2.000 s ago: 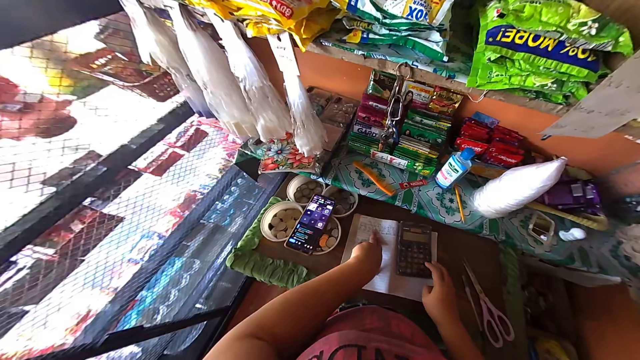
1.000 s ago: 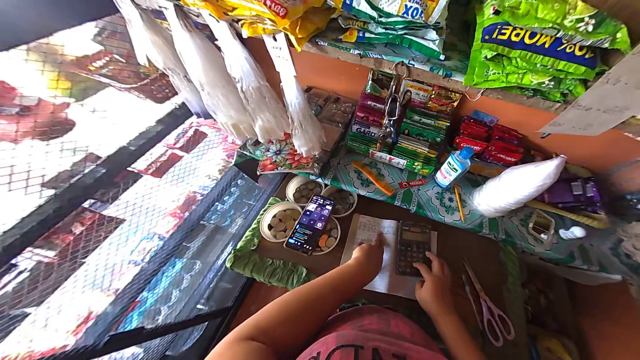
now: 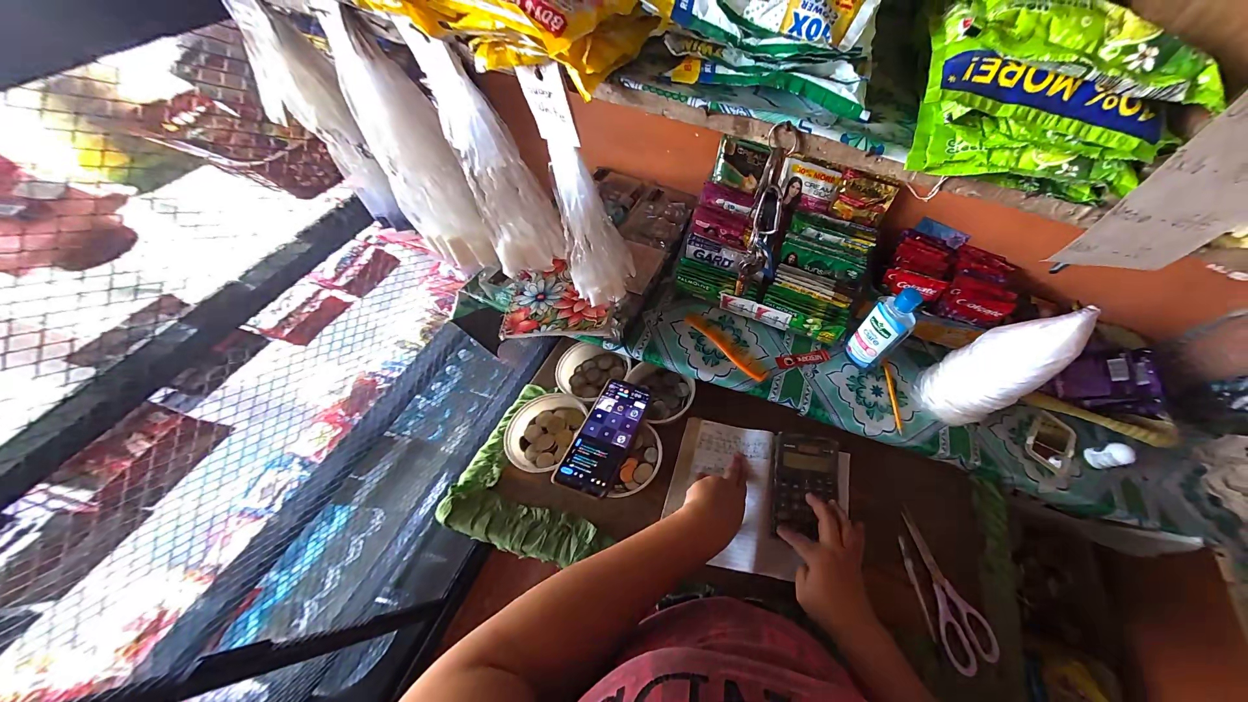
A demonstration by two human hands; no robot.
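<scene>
An open notebook [image 3: 756, 546] with handwriting lies on the dark tabletop. My left hand [image 3: 719, 502] rests on its left page, index finger extended onto the written lines. On the right page lies a dark calculator [image 3: 807, 466], its display facing up. My right hand [image 3: 829, 551] is over the lower keys with fingers spread, holding nothing. Left of the notebook, a smartphone [image 3: 604, 437] with a lit screen lies across several round tubs of coins [image 3: 546, 434]. Scissors [image 3: 951, 609] with pale handles lie right of my right hand, beside a thin pen-like item [image 3: 916, 585].
A wire mesh [image 3: 244, 439] runs along the left. Behind the tabletop, a patterned cloth [image 3: 780, 375] carries an orange cutter [image 3: 726, 348], a blue bottle [image 3: 882, 329], a pencil [image 3: 893, 398] and a white plastic bundle [image 3: 1009, 366]. Sachets [image 3: 829, 253] stand behind; plastic bags [image 3: 487, 175] hang at upper left.
My right hand has shifted slightly over the calculator keys, its fingers in a different pose. My left hand stays on the notebook page.
</scene>
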